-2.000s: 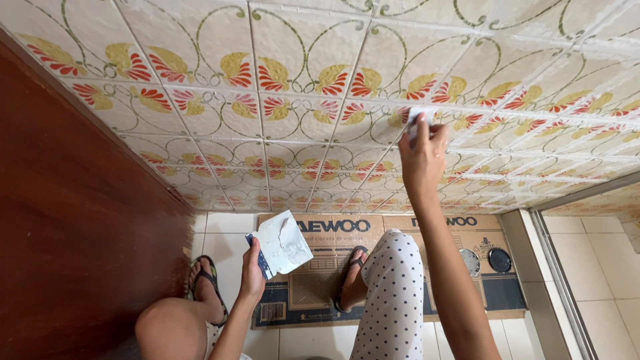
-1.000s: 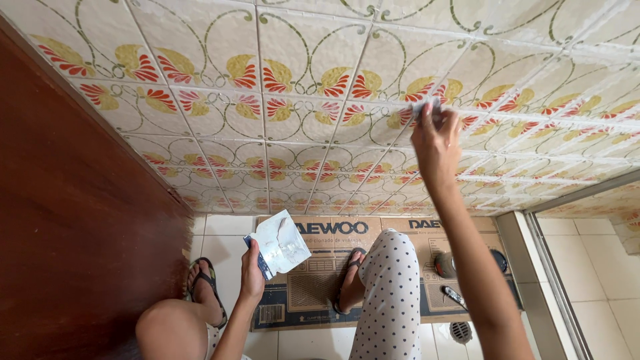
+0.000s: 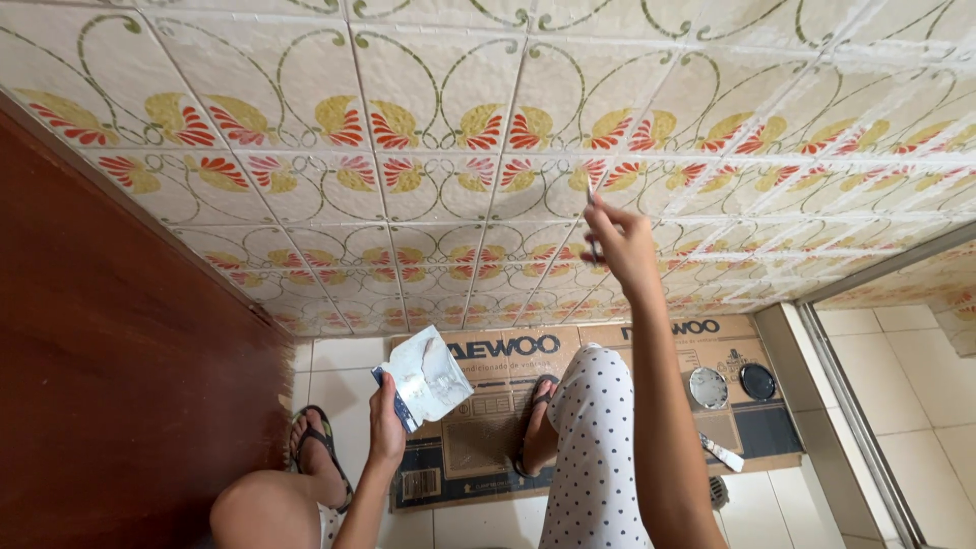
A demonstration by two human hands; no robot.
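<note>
My left hand [image 3: 387,421] grips the blue-edged side of a pale, flat piece [image 3: 428,374] with whitish smears on it, low in front of the wall. Higher up, my right hand [image 3: 621,240] pinches a small, slim tool [image 3: 590,191] whose tip is at the patterned wall tiles [image 3: 442,91], by a red and yellow motif near a grout joint. Its exact kind cannot be told. White residue streaks the tiles and joints on the right side.
Flattened cardboard [image 3: 488,457] covers part of the tiled floor, under my foot. On it are an open can [image 3: 707,387], a dark round lid [image 3: 757,381] and a smeared tool [image 3: 720,451]. A floor drain [image 3: 717,492], reddish-brown door [image 3: 114,366] and metal-edged threshold [image 3: 862,427] are nearby.
My right hand has moved down and left along the wall, and its grip has changed so that a slim tip shows. My left hand keeps its hold on the pale piece.
</note>
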